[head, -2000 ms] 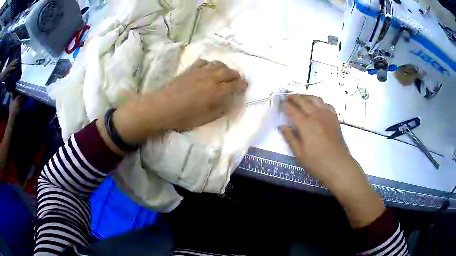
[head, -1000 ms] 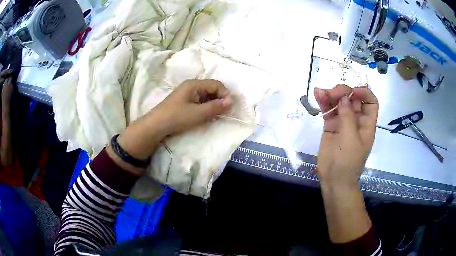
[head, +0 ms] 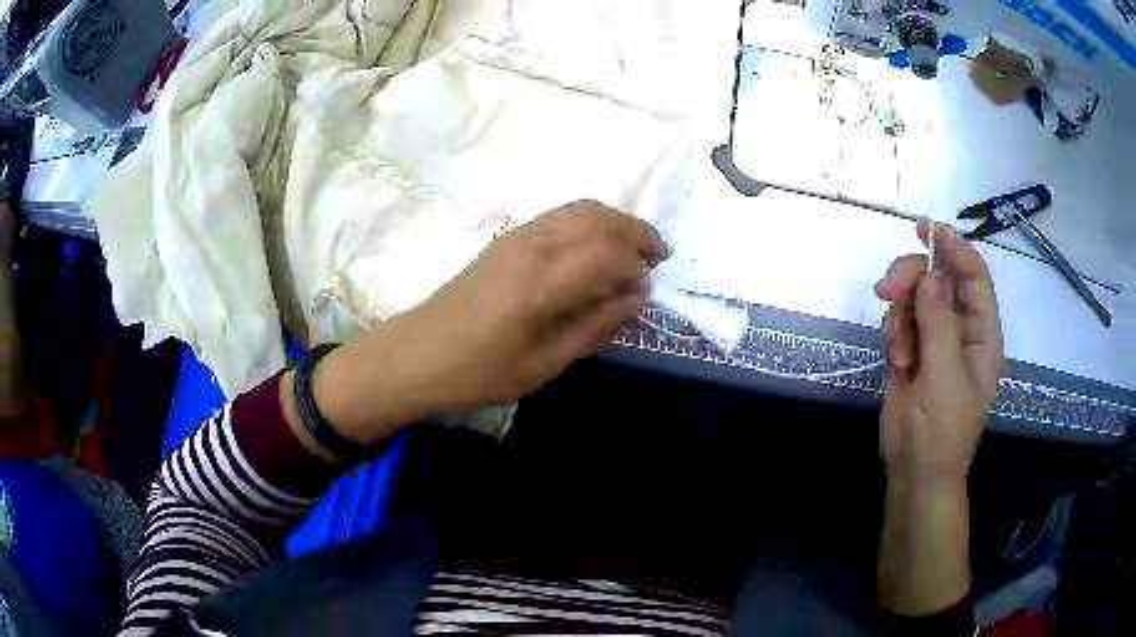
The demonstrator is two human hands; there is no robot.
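Note:
The padded cream garment (head: 411, 174) lies bunched on the table, its front edge falling over the table edge. My left hand (head: 579, 292) is slightly blurred and closed on the garment edge, with a bit of white cloth showing beside the fingers. A thin white cord (head: 810, 373) hangs in a slack curve from near my left hand to my right hand. My right hand (head: 941, 299) is palm up with curled fingers and holds the cord, whose end sticks up between thumb and forefinger.
The sewing machine's needle area (head: 916, 44) is at the top right. Thread snips (head: 1012, 212) with a slim metal tool (head: 1065, 268) lie right of it. The ruler strip (head: 797, 342) runs along the front edge. A blue crate (head: 349, 504) is below left; a grey box-like device (head: 106, 56) is top left.
My right hand has moved right and down, and a longer stretch of cord now shows. My left hand has moved right with the garment edge. The view has shifted, so the machine sits higher.

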